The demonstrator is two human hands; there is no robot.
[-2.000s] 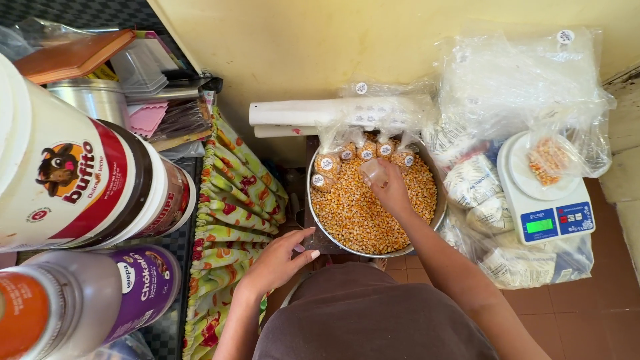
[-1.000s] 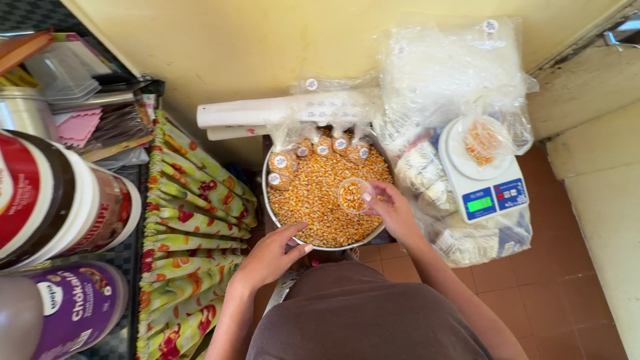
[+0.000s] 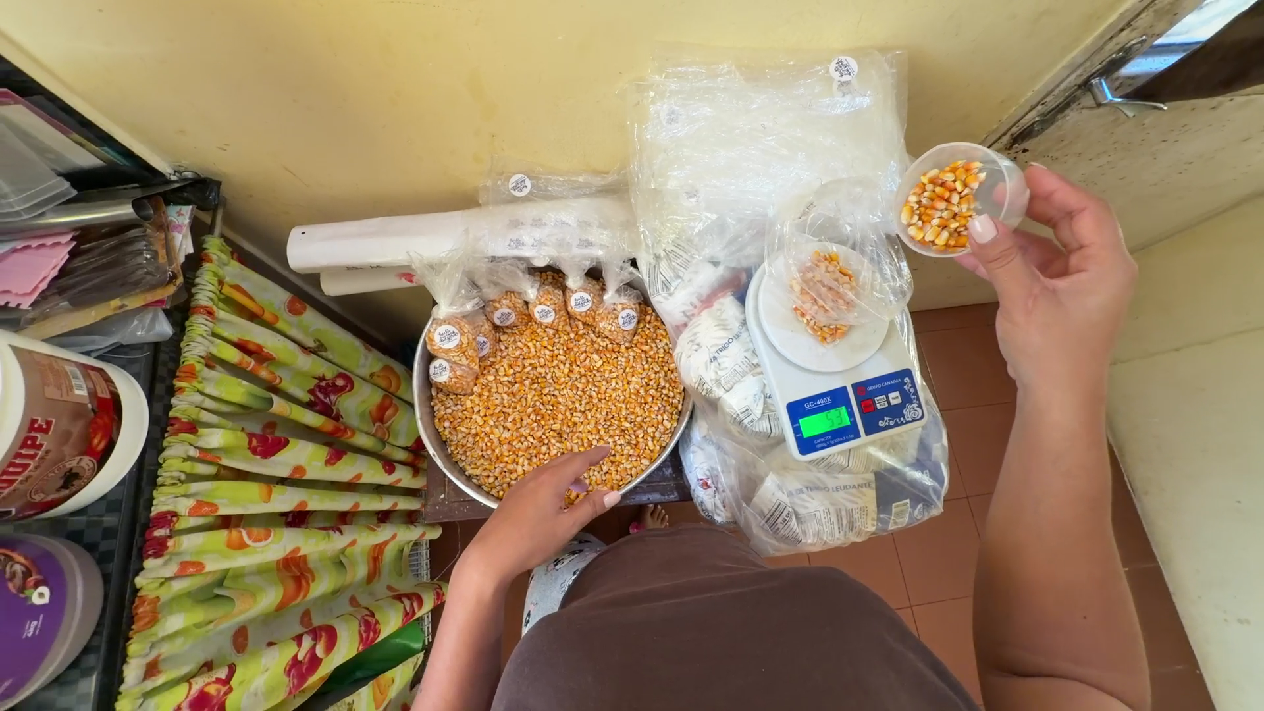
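Observation:
My right hand point(image 3: 1062, 257) grips a clear plastic cup point(image 3: 960, 199), partly filled with corn kernels, by its rim, just right of the digital kitchen scale point(image 3: 837, 380). On the scale's round plate rests a clear plastic bag point(image 3: 828, 296) with some kernels in it, and the green display is lit. Loose corn kernels point(image 3: 568, 405) fill a round metal pan, with several tied, stickered bags of kernels point(image 3: 548, 304) along its back and left edge. My left hand point(image 3: 548, 509) rests at the pan's front rim point(image 3: 472, 486), fingers apart, holding nothing that I can see.
Stacked clear plastic bags point(image 3: 770, 138) lie against the wall behind the scale. Wrapped packages point(image 3: 815, 509) sit under and beside it. White rolls point(image 3: 395, 237) lie behind the pan. At left are a patterned curtain point(image 3: 286, 454) and shelves with tubs point(image 3: 59, 425). A door handle point(image 3: 1121, 97) is upper right.
My right hand has carried the cup from over the pan to the right side of the scale. My left hand stays near the pan's front rim. The view has shifted right.

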